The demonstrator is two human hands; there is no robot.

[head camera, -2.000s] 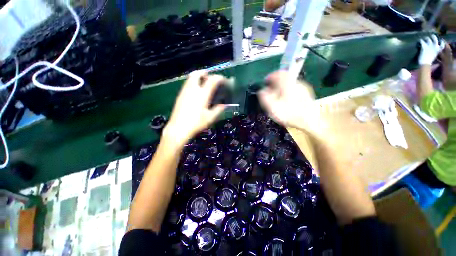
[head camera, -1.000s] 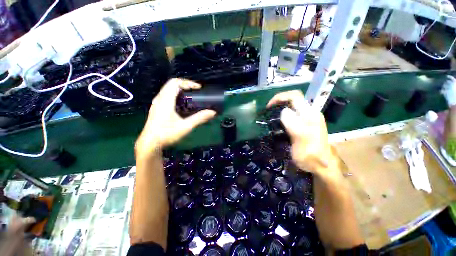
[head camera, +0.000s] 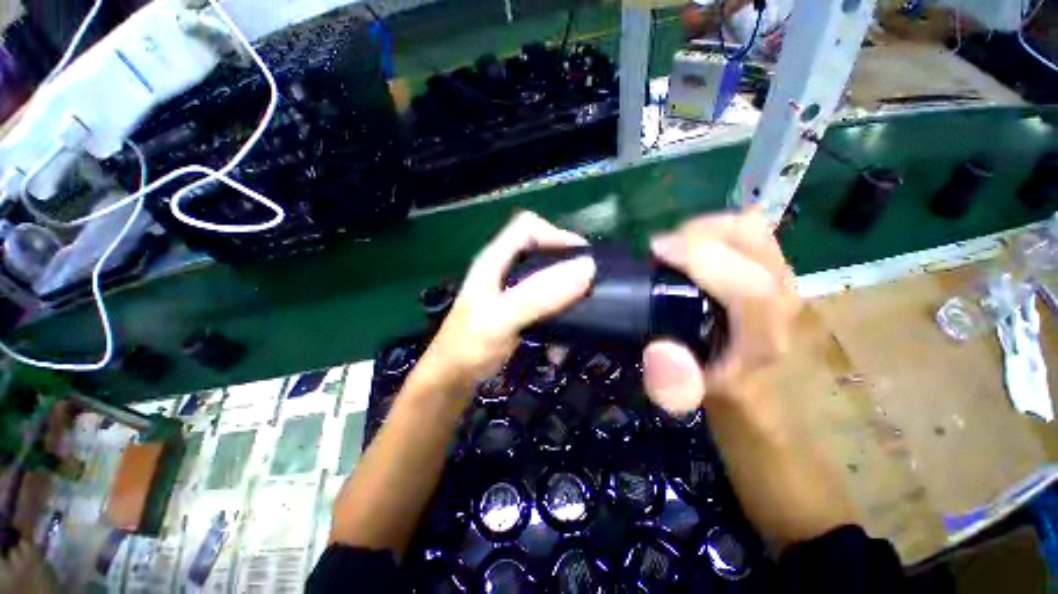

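A matte black cylindrical unit (head camera: 615, 295) lies sideways in the air between my hands, above the far part of the blister tray. It has a glossy band towards its right end. My left hand (head camera: 507, 292) grips its left end, thumb on the near side. My right hand (head camera: 733, 304) is around the glossy right end, slightly blurred, thumb below. The glossy black blister tray (head camera: 534, 545) has rows of round shapes. My right fingers hide part of the unit's end.
The green conveyor (head camera: 279, 304) runs behind the tray with black cylinders, one at right (head camera: 868, 197). A perforated pale post (head camera: 801, 110) rises beyond my right hand. Printed sheets and an orange-brown block (head camera: 138, 485) are at left. A tan board (head camera: 893, 395) with white cloth (head camera: 1022, 354) is at right.
My hands were apart a second ago and have come together on one cylinder, held sideways. The view has shifted, and the belt cylinders appear in different places.
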